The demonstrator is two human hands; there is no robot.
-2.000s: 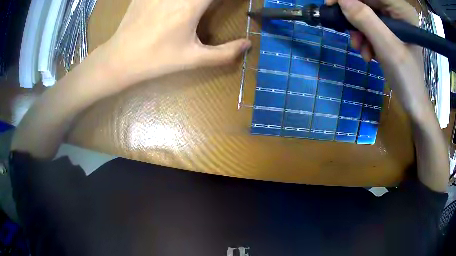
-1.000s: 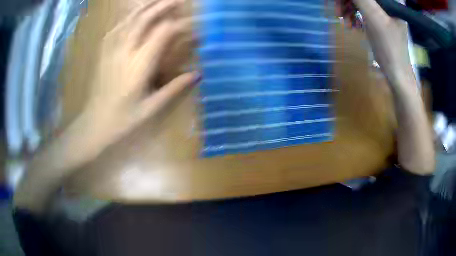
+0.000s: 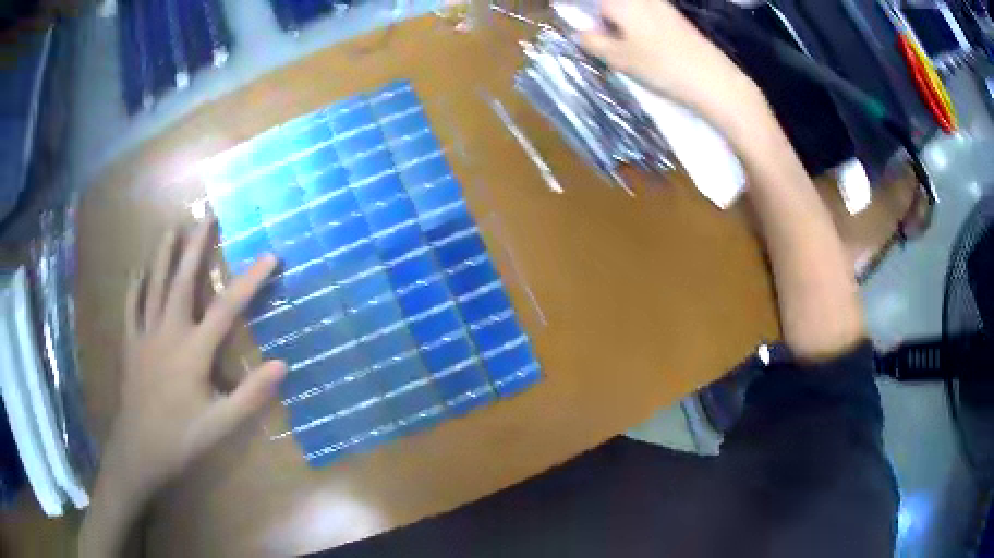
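A blue solar cell panel (image 3: 360, 273) with silvery lines lies flat and tilted on the brown bench top. My left hand (image 3: 185, 360) is at its left edge, fingers spread, with two fingertips on the cells. My right hand (image 3: 638, 44) is at the top, by the far end of the loose pile of short silver ribbon pieces (image 3: 599, 114). Its fingertips are beside something whitish and blurred, so I cannot tell whether it grips anything. A thin silvery ribbon (image 3: 525, 144) lies right of the panel.
A white strip (image 3: 703, 158) lies right of the ribbon pile. White strips (image 3: 38, 398) and long silvery ribbons (image 3: 63, 294) are at the left edge. Dark blue lined cell pieces (image 3: 174, 44) are at the far side. A black fan-like object (image 3: 970, 338) is at the right.
The view has swung right. My right hand has left the panel and reached to the ribbon pile; the soldering iron no longer shows in it. My left fingertips now rest on the cells.
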